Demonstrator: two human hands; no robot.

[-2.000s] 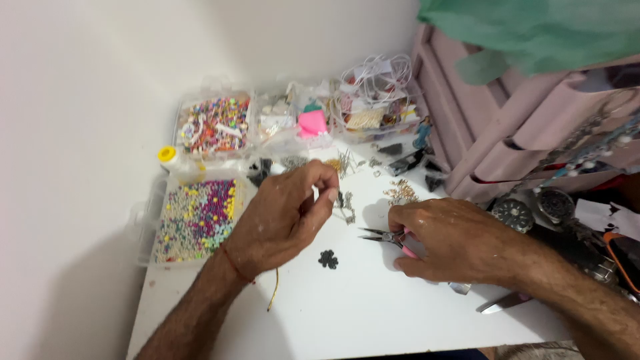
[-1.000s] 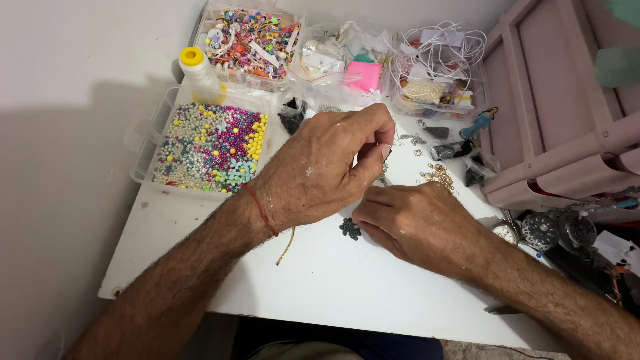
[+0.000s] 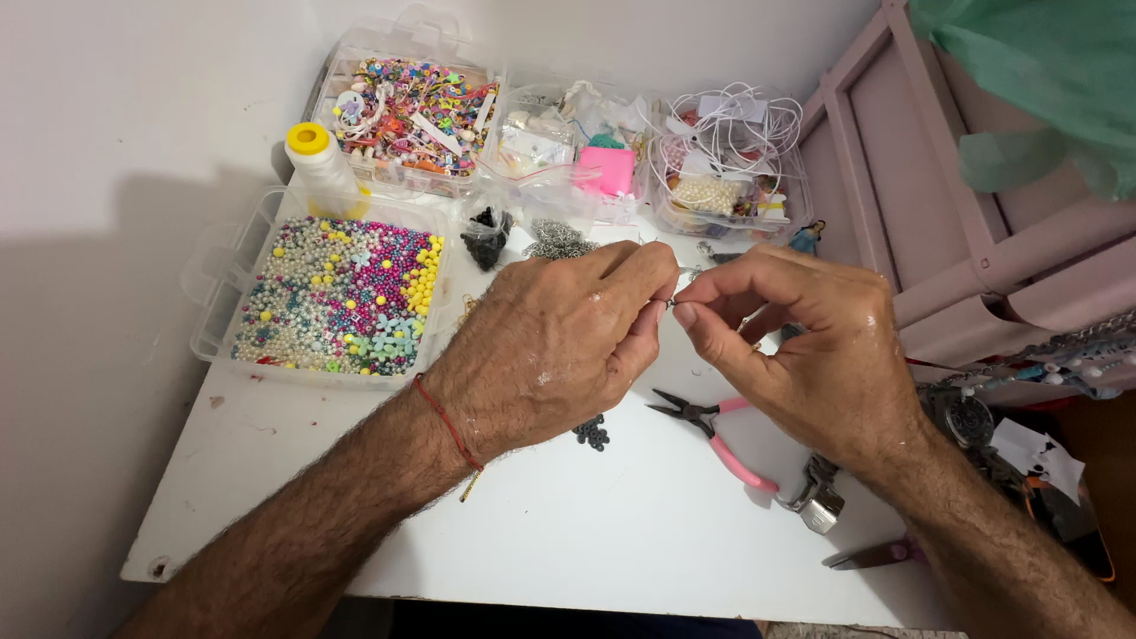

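Near the middle of the view, my left hand and my right hand meet at their fingertips. Thumb and forefinger of each pinch a tiny dark metal finding, whose exact kind is too small to tell. Pink-handled pliers lie with their jaws apart on the white table, below my right hand. A cluster of small black beads rests just below my left hand, partly hidden by it. Behind my left hand sits a heap of silver chain.
A bead box and a thread spool stand at the left. Farther back are a mixed bead box, a pink packet and a box with white cord. Scissors and a metal clasp-like piece lie right, beside a pink drawer unit.
Two seconds ago my right hand was at the pliers and apart from my left; now the pliers lie released and both hands' fingertips meet at the small finding.
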